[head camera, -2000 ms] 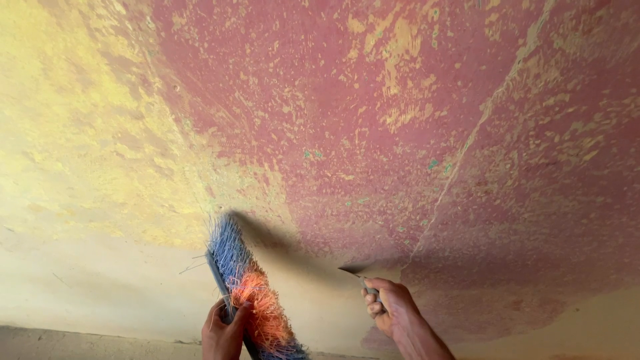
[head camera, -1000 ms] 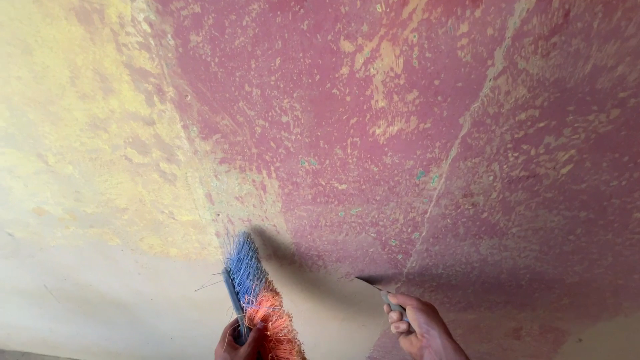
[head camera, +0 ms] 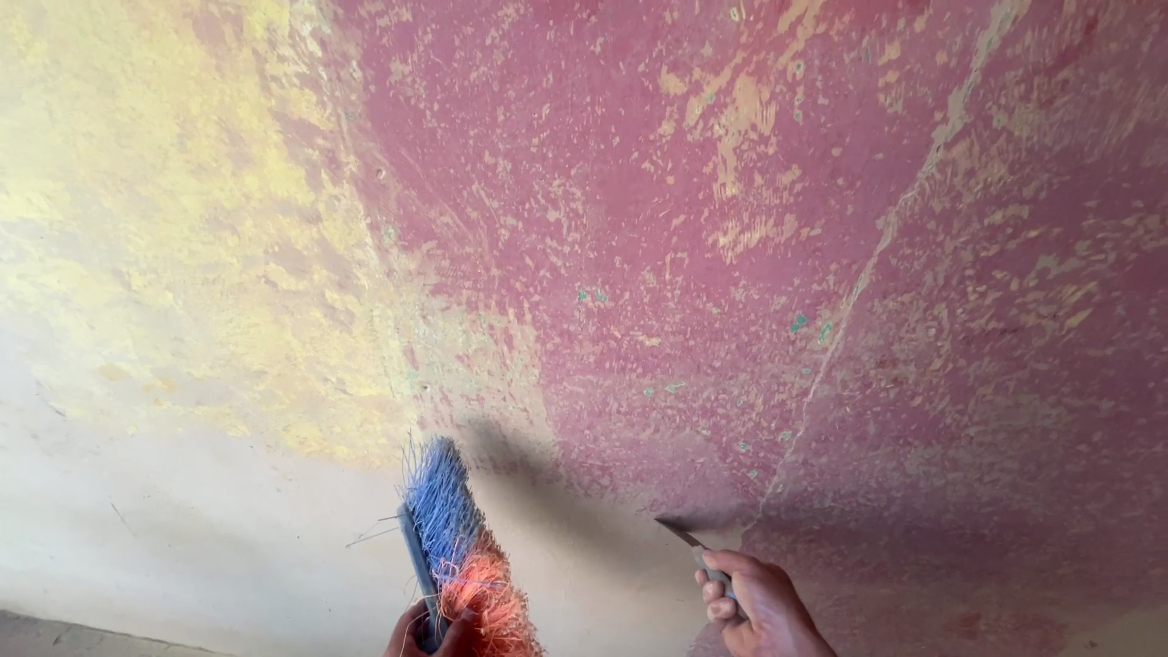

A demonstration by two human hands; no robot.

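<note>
My left hand (head camera: pixel 433 630) grips the dark back of a brush with blue and orange bristles (head camera: pixel 447 511), low in the head view, left of centre. The bristle end points up, near the painted wall surface (head camera: pixel 584 228); whether it touches is unclear. My right hand (head camera: pixel 753 598), to the right, is closed around the grey handle of a pointed knife or scraper (head camera: pixel 680 532). The blade points up and left, its tip by the lower border of the worn pink paint. Contact between tip and surface cannot be told.
Patchy yellow paint (head camera: pixel 182 228) covers the upper left, above a pale plain band (head camera: pixel 228 520). A light crack line (head camera: pixel 858 283) runs diagonally through the pink area at right. A grey-beige edge (head camera: pixel 82 634) lies at the bottom left. Both hands' tools cast shadows.
My left hand and the brush appear lower in view than two seconds ago. The blade in my right hand now tilts more steeply up and left. The view has shifted slightly.
</note>
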